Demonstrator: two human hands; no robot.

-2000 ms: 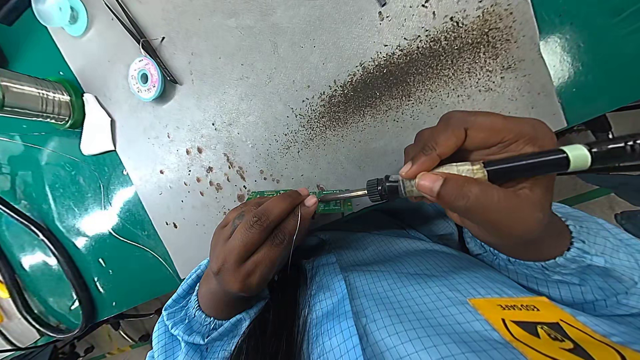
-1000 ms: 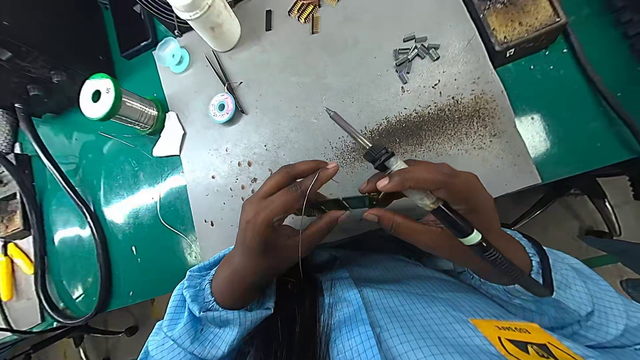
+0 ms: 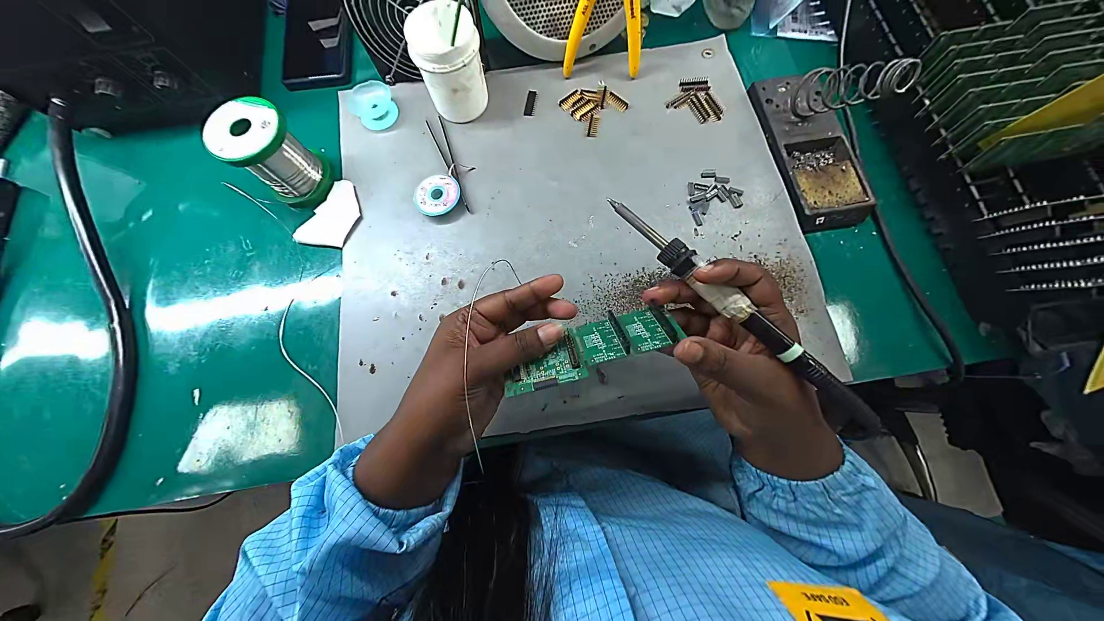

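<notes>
A green printed circuit board (image 3: pixel 601 343) with black connectors is held between my two hands above the mat. My left hand (image 3: pixel 483 371) grips its left end, thumb on top, and a thin solder wire (image 3: pixel 467 345) loops over that same hand. At the board's right end, my right hand (image 3: pixel 746 354) pinches the edge with thumb and fingers. It also holds a soldering iron (image 3: pixel 724 297), whose bare tip points up and left, apart from the board. The underside of the board is hidden.
On the grey mat (image 3: pixel 535 190) lie tweezers (image 3: pixel 450 164), a small wick spool (image 3: pixel 437 195), gold pin headers (image 3: pixel 592 105) and small metal parts (image 3: pixel 714 195). A solder reel (image 3: pixel 267 151) stands left, a white bottle (image 3: pixel 447 60) behind. The iron stand with sponge (image 3: pixel 815 164) is at right.
The iron's tip was at the board two seconds ago; it now points away from it. My right hand has come to hold the board's right end. The board's printed face now shows more fully.
</notes>
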